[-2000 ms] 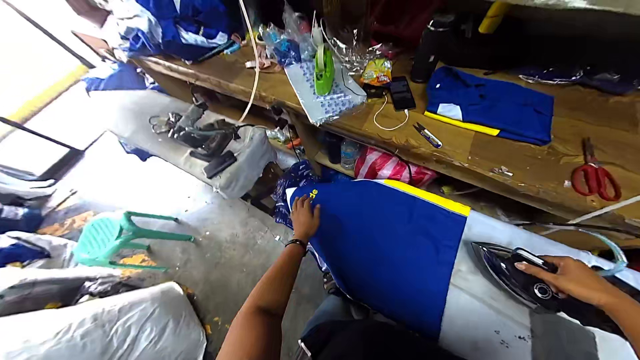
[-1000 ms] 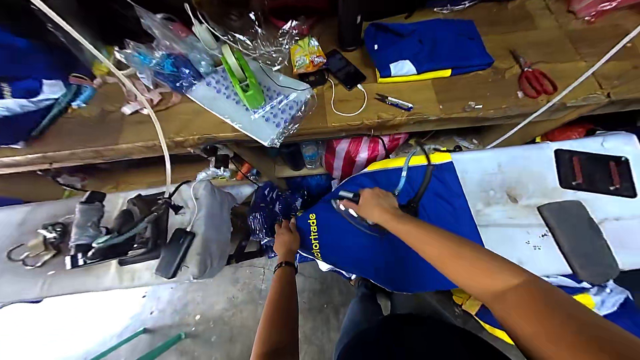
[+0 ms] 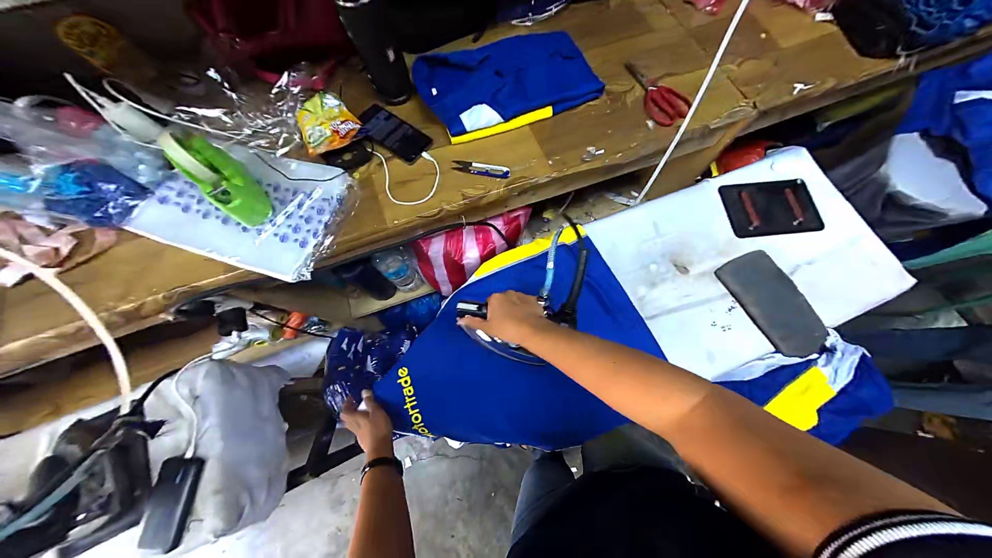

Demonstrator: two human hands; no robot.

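Note:
Blue fabric (image 3: 496, 395) with a yellow edge and yellow lettering lies over the white padded ironing board (image 3: 659, 271). My right hand (image 3: 511, 318) grips the handle of a clothes iron (image 3: 496, 345), which rests on the fabric near its upper left; my hand and forearm hide much of it. A hose and a black cord rise from its rear. My left hand (image 3: 368, 422) is at the fabric's left end beside the lettering, touching the edge next to a dark blue patterned cloth (image 3: 360, 360). Whether its fingers pinch the fabric cannot be told.
A grey rest pad (image 3: 771, 302) and a black metal plate (image 3: 771, 208) sit on the board's right part. The wooden workbench (image 3: 573, 163) behind holds folded blue fabric (image 3: 504, 81), red-handled scissors (image 3: 663, 101), thread snips (image 3: 482, 169), a phone (image 3: 395, 133) and a green tape dispenser (image 3: 217, 178). Another iron (image 3: 101, 473) stands lower left.
Two seconds ago the iron was at the board's right with my right hand on it; by one second ago both were on the blue fabric, where they remain. The view has shifted.

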